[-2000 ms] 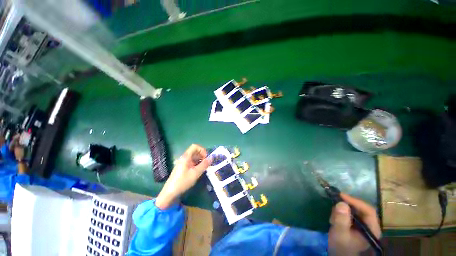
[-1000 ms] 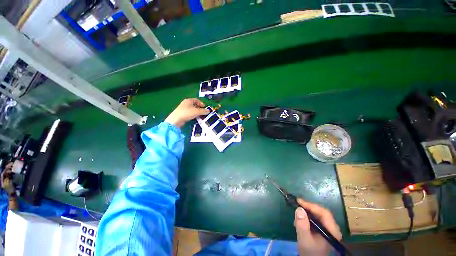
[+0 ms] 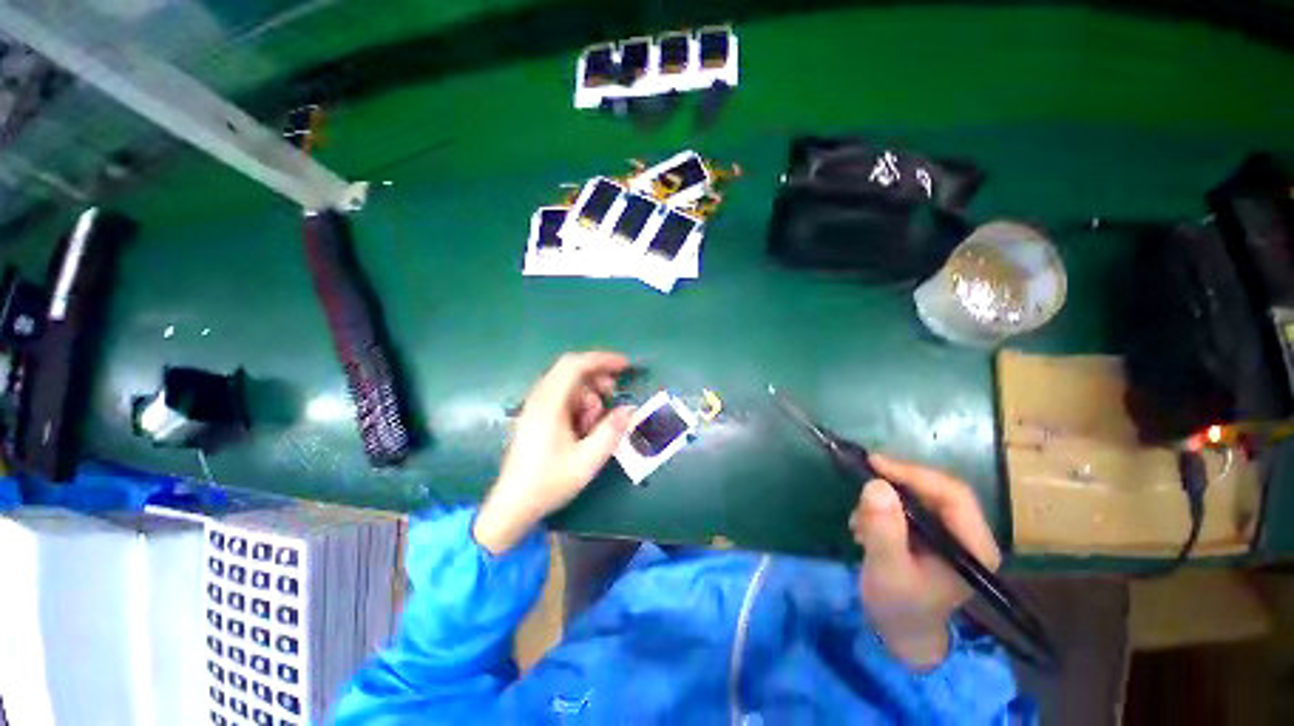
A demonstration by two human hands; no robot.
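A small white card with one dark screen (image 3: 659, 430) and an orange flex tail lies near the mat's front edge. My left hand (image 3: 556, 447) has its thumb and curled fingers at the card's left side and grips it there; what lies under the fingers is hidden. A small dark bit shows by the fingertips. My right hand (image 3: 922, 553) holds the black soldering iron (image 3: 930, 532) like a pen, its tip right of the card and apart from it. A pile of white strips with dark screens (image 3: 625, 227) lies farther back.
A strip with several screens (image 3: 657, 68) lies at the back. The black fan (image 3: 869, 210), round tin (image 3: 993, 284) and tan board (image 3: 1107, 454) stand right. A ridged dark row (image 3: 352, 341), solder holder (image 3: 192, 409) and foam trays (image 3: 256, 617) are left. A metal arm (image 3: 185, 107) crosses upper left.
My left hand has come back from the pile to the front, where a card with one screen now shows. The pile is rearranged. My right hand still holds the iron, and the view has shifted.
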